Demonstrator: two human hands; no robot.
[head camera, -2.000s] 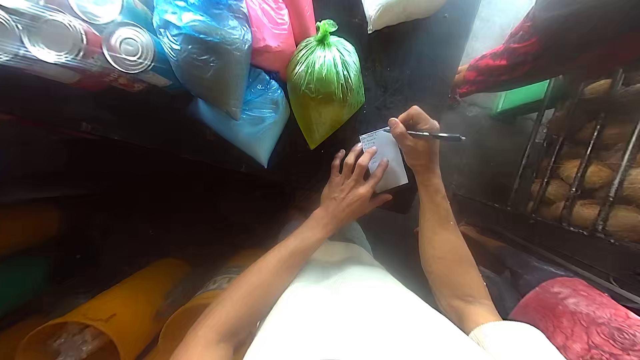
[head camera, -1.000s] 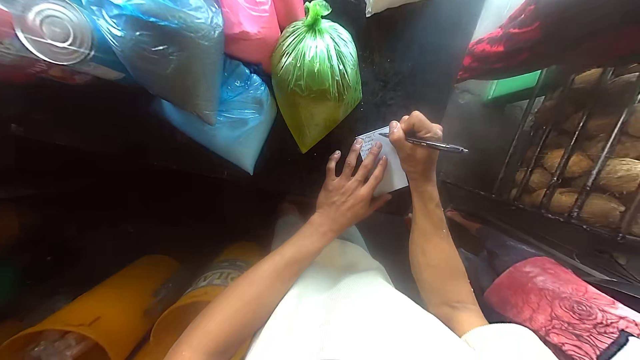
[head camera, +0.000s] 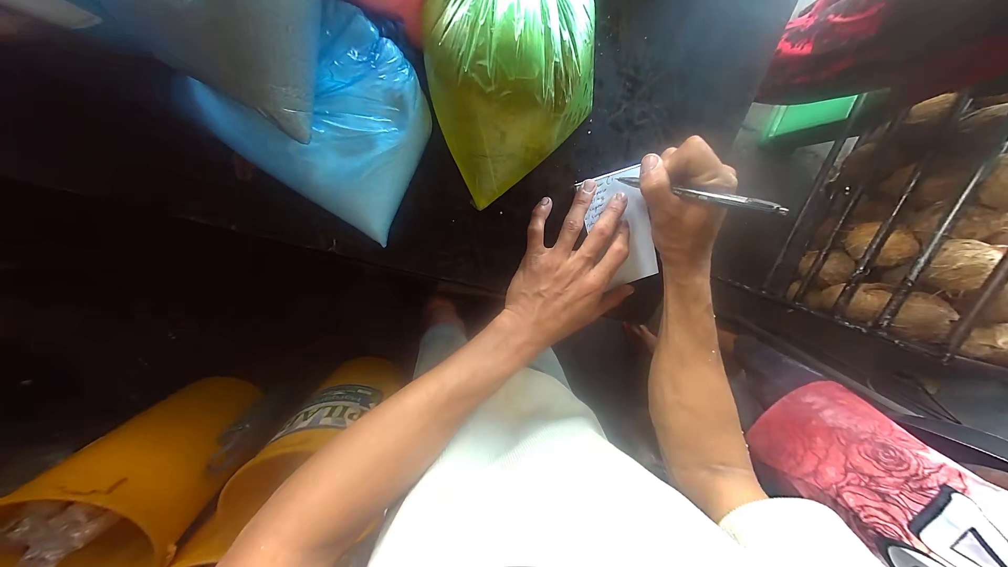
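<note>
A small white sheet of paper (head camera: 639, 250) with handwriting on it lies on the dark tabletop (head camera: 669, 71). My left hand (head camera: 568, 272) rests flat on the paper with fingers spread, covering its left and lower part. In my right hand (head camera: 689, 201) is a pen (head camera: 736, 200) with a dark and silver barrel, its tip at the top of the paper beside the written lines. The paper's right edge is partly behind my right hand. Just left of the paper lies a tied-up green plastic bag (head camera: 512, 102) with yellowish contents, its pointed corner toward me.
Blue plastic bags (head camera: 362, 150) lie farther left. Yellow buckets (head camera: 169, 433) stand low at the left. At right, husked coconuts (head camera: 882, 244) sit behind metal bars (head camera: 906, 236), with a green object (head camera: 811, 118) above. A person in patterned red clothing (head camera: 858, 457) is at lower right.
The view has shifted closer to the bags and paper. Both hands stay at the paper, the pen still held in my right hand. The cans seen earlier at upper left are largely out of view.
</note>
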